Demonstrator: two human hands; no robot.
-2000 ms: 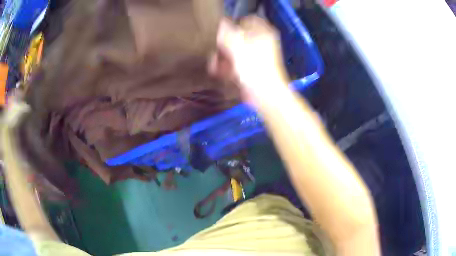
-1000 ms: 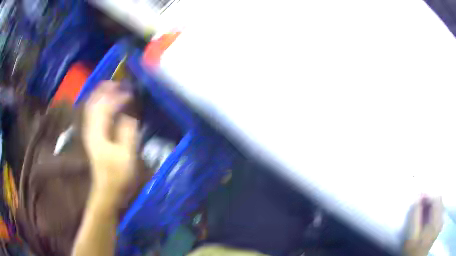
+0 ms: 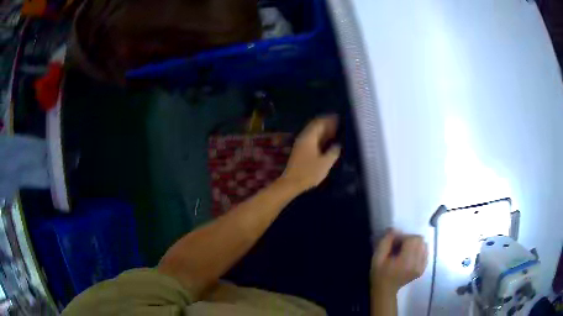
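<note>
My left hand (image 3: 315, 152) is over the dark gap beside the table, left of its edge, with thumb and fingers apart and nothing visible in it. My right hand (image 3: 402, 259) is curled at the table's front edge, left of the sewing machine head (image 3: 507, 271). A dark spot shows between its fingers; whether it is a thing or shadow I cannot tell. A brown garment (image 3: 166, 31) lies in the blue basket (image 3: 228, 57) at the top, away from both hands.
The white table (image 3: 420, 111) fills the right side, with a needle plate (image 3: 457, 237) by the machine. A red-and-white patterned piece (image 3: 244, 170) lies behind my left forearm. A blue container (image 3: 89, 244) stands at the lower left.
The view has swung back toward the machine. My left hand has left the brown garment and basket and is now beside the table edge. My right hand is still at the table.
</note>
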